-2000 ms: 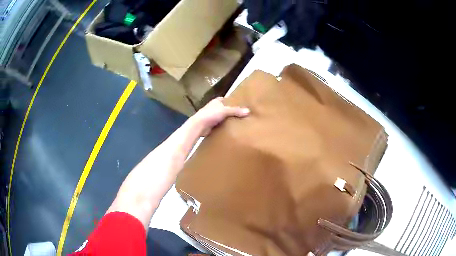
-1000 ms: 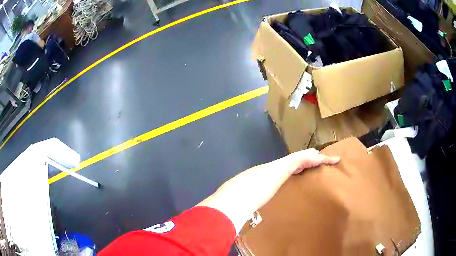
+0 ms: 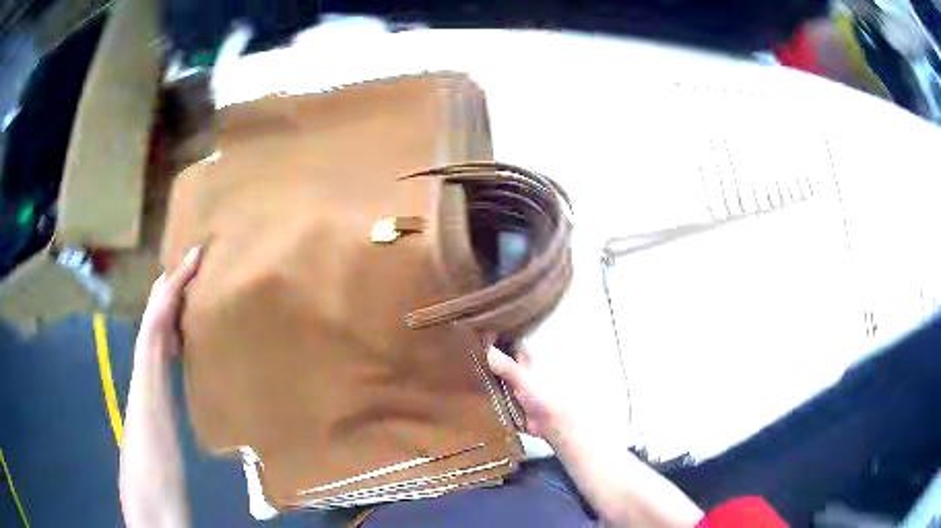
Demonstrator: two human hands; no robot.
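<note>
A stack of brown bag panels [image 3: 310, 278] lies on the white-topped table, with several layers showing at its lower edge. A bunch of brown handles [image 3: 552, 248] loops off its right side, and a small pale tab [image 3: 386, 230] sits near them. My left hand [image 3: 177, 294] holds the stack's left edge, thumb on top. My right hand [image 3: 521, 387] grips the right edge just below the handles, its fingers partly hidden. White bag panels [image 3: 722, 320] lie in a staggered pile to the right.
A cardboard box [image 3: 108, 134] stands beyond the left end of the table [image 3: 619, 93]. Yellow lines [image 3: 106, 371] mark the dark floor at lower left. A red object [image 3: 800, 50] shows at the far upper right. Dark material lies along the table's back edge.
The view has swung right, from floor and boxes back to the table. My right hand has come into view at the stack's right edge. My left hand is still on the stack's left edge.
</note>
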